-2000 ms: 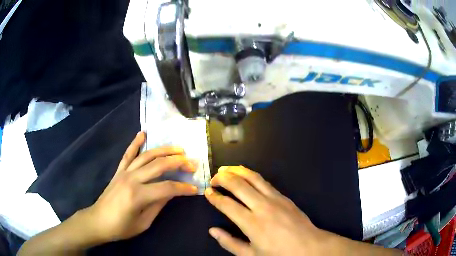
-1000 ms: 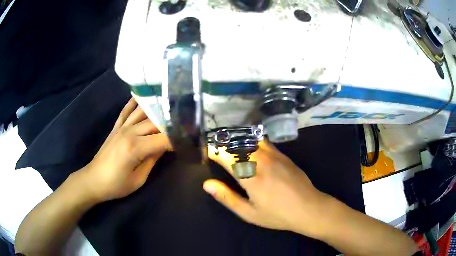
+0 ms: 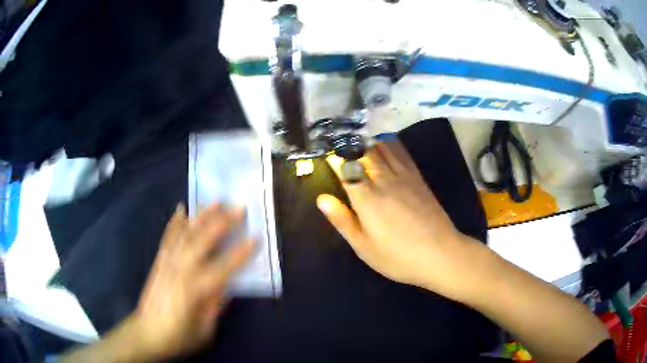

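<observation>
A pale grey rectangular patch with dark stitch lines near its long edges lies on the black garment panel, left of the needle area. My left hand is blurred; its spread fingers rest over the patch's lower left part. My right hand lies on the black panel right of the presser foot, thumb apart, its fingertips partly hidden behind the machine head. The white lockstitch machine with a blue stripe stands over the cloth. A small yellow piece shows under its lamp glow.
Black scissors lie under the machine arm by an orange strip. Black cloth is piled at left. Small black cut pieces are at the right table end, above a red basket. The white table shows at right.
The grey patch, hidden a second ago, shows again, farther left of the needle than two seconds ago. The black panel's right edge has shifted left, uncovering more of the scissors. My right hand is farther up.
</observation>
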